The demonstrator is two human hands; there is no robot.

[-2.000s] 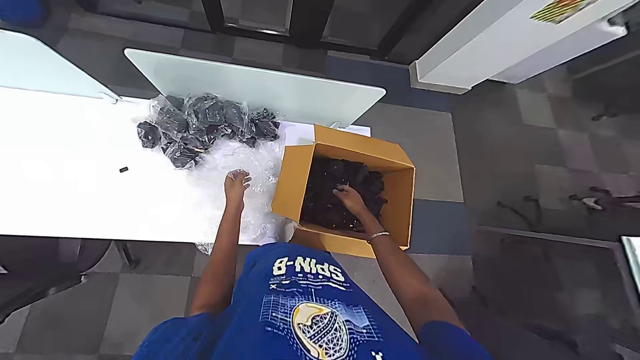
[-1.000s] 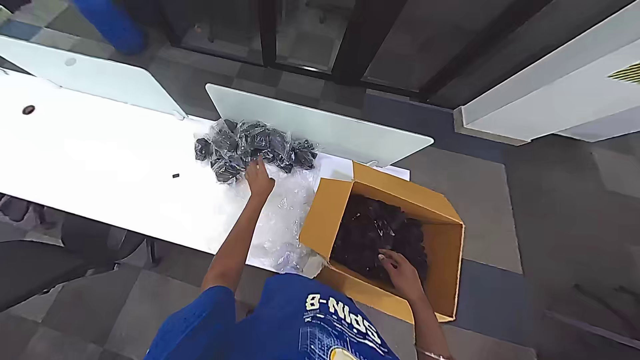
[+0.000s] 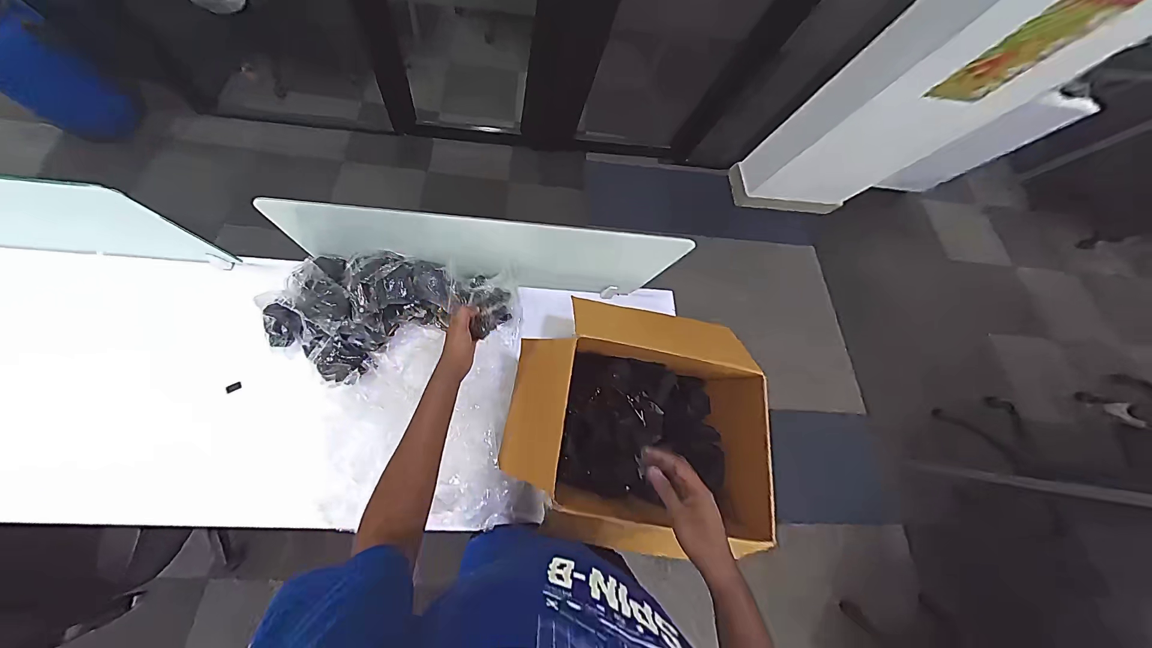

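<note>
My left hand [image 3: 463, 331] reaches to the right end of a pile of dark items in clear plastic bags [image 3: 360, 301] on the white table; whether its fingers grip a bag cannot be made out. Crumpled clear plastic wrap [image 3: 459, 450] lies beside and below that forearm. Over the near part of an open cardboard box [image 3: 537, 409] is my right hand [image 3: 675, 472], its fingers slightly curled and apart, with no item visible in them. Dark plastic-wrapped items [image 3: 621, 423] fill much of the box.
Two pale screen panels [image 3: 486, 243] stand along the far edge of the white table [image 3: 135, 432]. A small black object [image 3: 234, 387] lies left of the pile. Beyond the floor at the upper right stands a white pillar [image 3: 810, 117].
Two seconds ago my left hand was above the clear plastic wrap; it has moved to the pile of bagged items. My right hand remains at the box. The view has shifted.
</note>
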